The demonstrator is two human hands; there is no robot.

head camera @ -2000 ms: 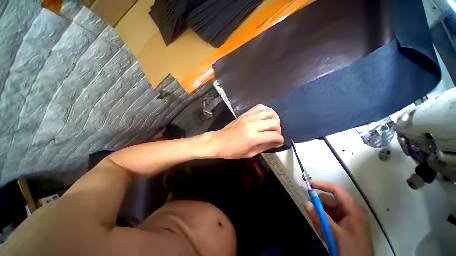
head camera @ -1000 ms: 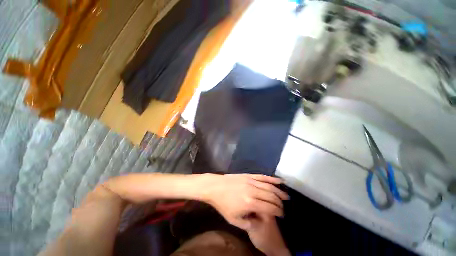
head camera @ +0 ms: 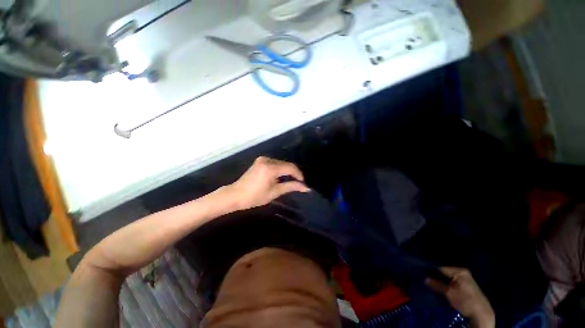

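Note:
The dark faux-leather panel [head camera: 346, 227] hangs between my two hands below the table's front edge, over my lap. My left hand [head camera: 266, 184] pinches its upper left end. My right hand [head camera: 463, 293] is at the lower right and holds the panel's other end; its fingers are partly hidden by dark material. The scissors with blue loop handles [head camera: 276, 63] lie on the white table [head camera: 186, 134], blades pointing left, with no hand on them.
The sewing machine head [head camera: 58, 48] is at the upper left. Black cut strips [head camera: 22, 173] lie on cardboard at the far left. A red stool [head camera: 367, 296] is below the panel, with dark panels [head camera: 474, 192] heaped at the right. Part of a person's clothed leg [head camera: 568, 256] shows at the right edge.
The view has swung right. The panel has left the table and now hangs over the lap. The scissors, earlier in my right hand, lie on the table; that hand now holds the panel.

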